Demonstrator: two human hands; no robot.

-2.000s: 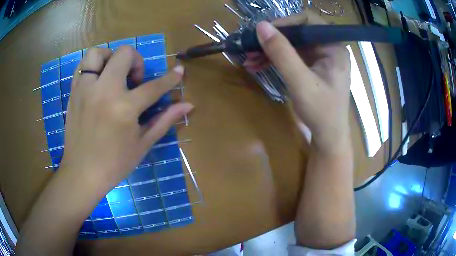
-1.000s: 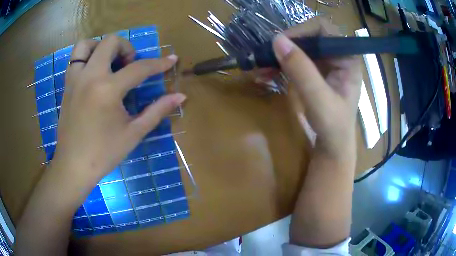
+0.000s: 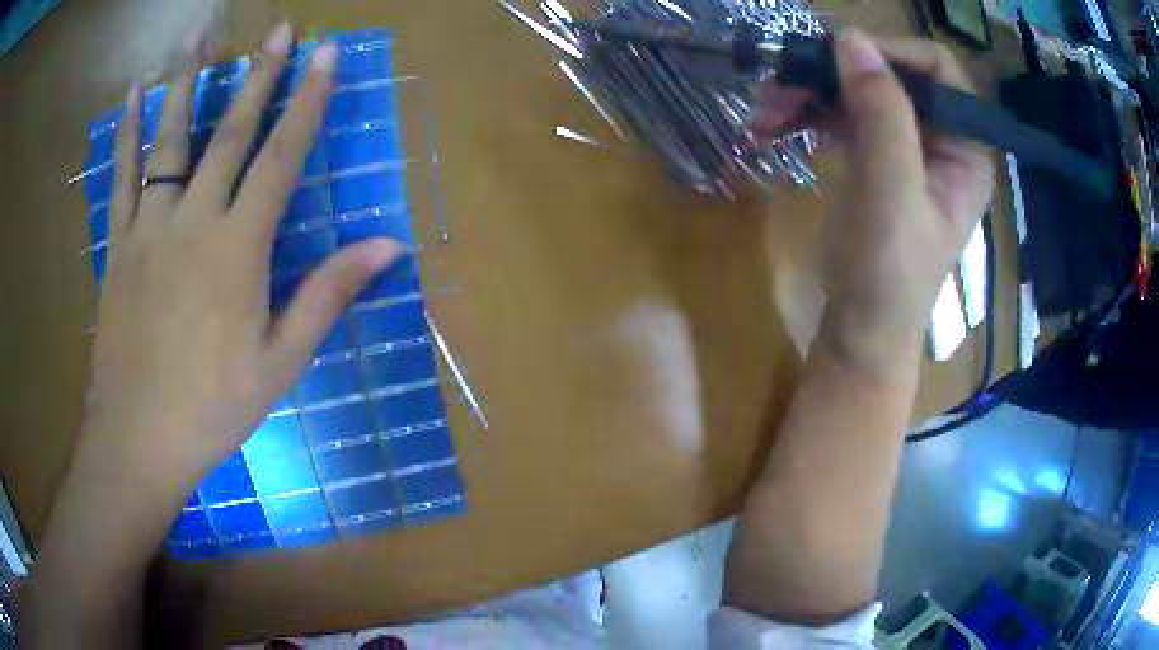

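A blue solar cell sheet (image 3: 369, 432) with a grid of silvery lines lies on the brown tabletop at the left. Short wire ends stick out past both its side edges. My left hand (image 3: 210, 241) lies flat on the sheet with fingers spread, covering much of its left part. Thin bus ribbons (image 3: 455, 371) lie along the sheet's right edge. My right hand (image 3: 890, 191) holds the soldering iron (image 3: 979, 121) by its black handle, over the cut ribbon pile (image 3: 686, 114). The iron's barrel points left over the pile; its tip is blurred.
White strips (image 3: 947, 315) lie partly behind my right hand. A black cord (image 3: 990, 368) runs down at the right table edge, near a dark item (image 3: 1061, 254). The brown tabletop (image 3: 585, 508) curves across the front. Plastic stools (image 3: 1010, 616) stand on the floor at lower right.
My left hand has let go of the ribbon at the right edge and spread flat on the sheet. My right hand has moved the iron right, away from the sheet. The sheet sits slightly higher in view.
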